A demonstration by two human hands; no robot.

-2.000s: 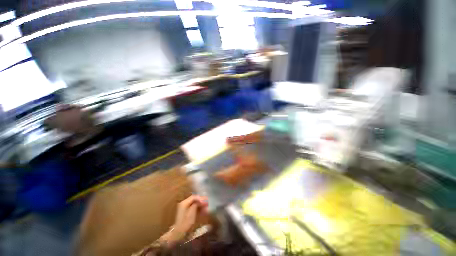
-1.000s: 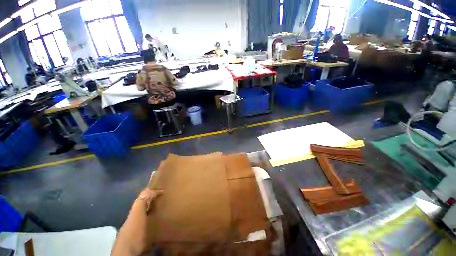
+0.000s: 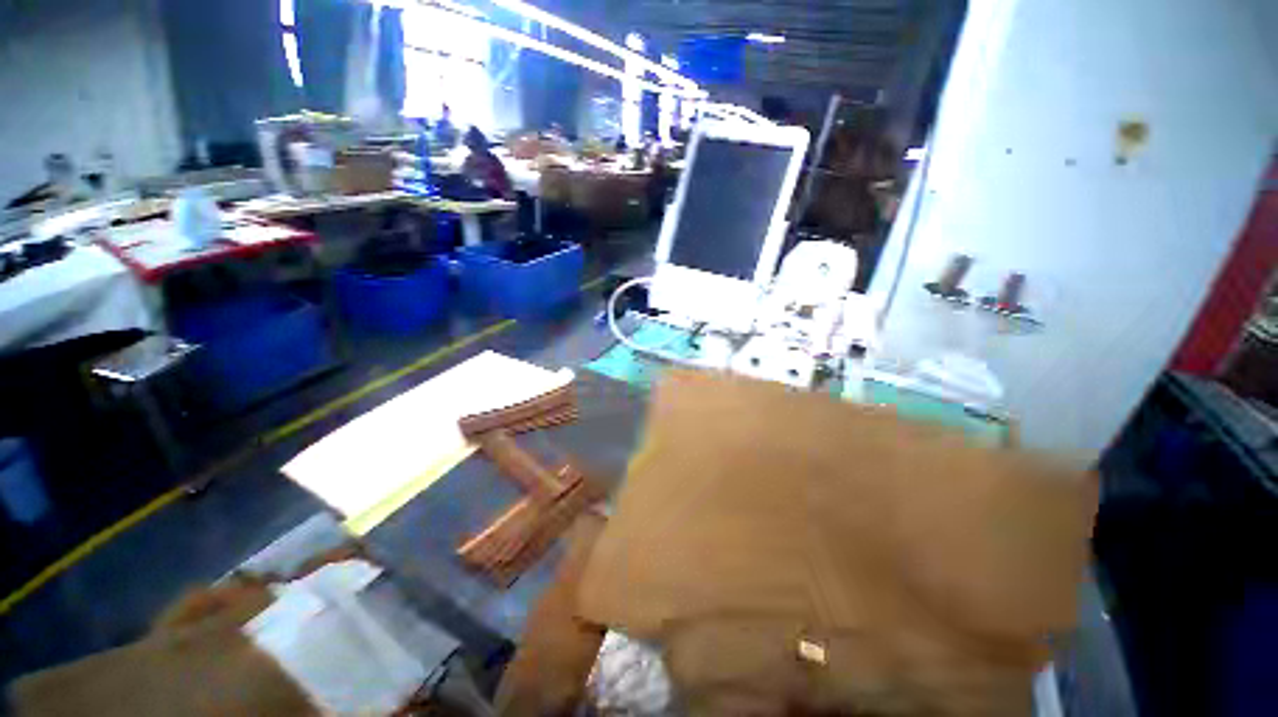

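Note:
A wide brown panel (image 3: 841, 518), blurred at its right edge, is raised in front of me and hides most of the machine table's right part. A small pale mark shows near its lower edge. Neither of my hands can be made out; the panel may hide them. Brown strips (image 3: 521, 539) lie in overlapping stacks on the dark grey table (image 3: 421, 560), left of the panel. More brown panels (image 3: 154, 679) with white sheets (image 3: 344, 637) are low at the left. The yellow template does not show.
A large white paper sheet (image 3: 421, 434) lies partly under the strips. The white sewing machine head (image 3: 806, 329) and control screen (image 3: 732, 203) stand behind the panel. Thread cones (image 3: 1009, 291) are at right by a white partition (image 3: 1079, 196). Blue bins (image 3: 519, 273) and a distant person are behind.
The view has swung right, towards the machine. A brown panel is now up over the table, away from the pile; the left hand seen at the pile's edge is no longer visible.

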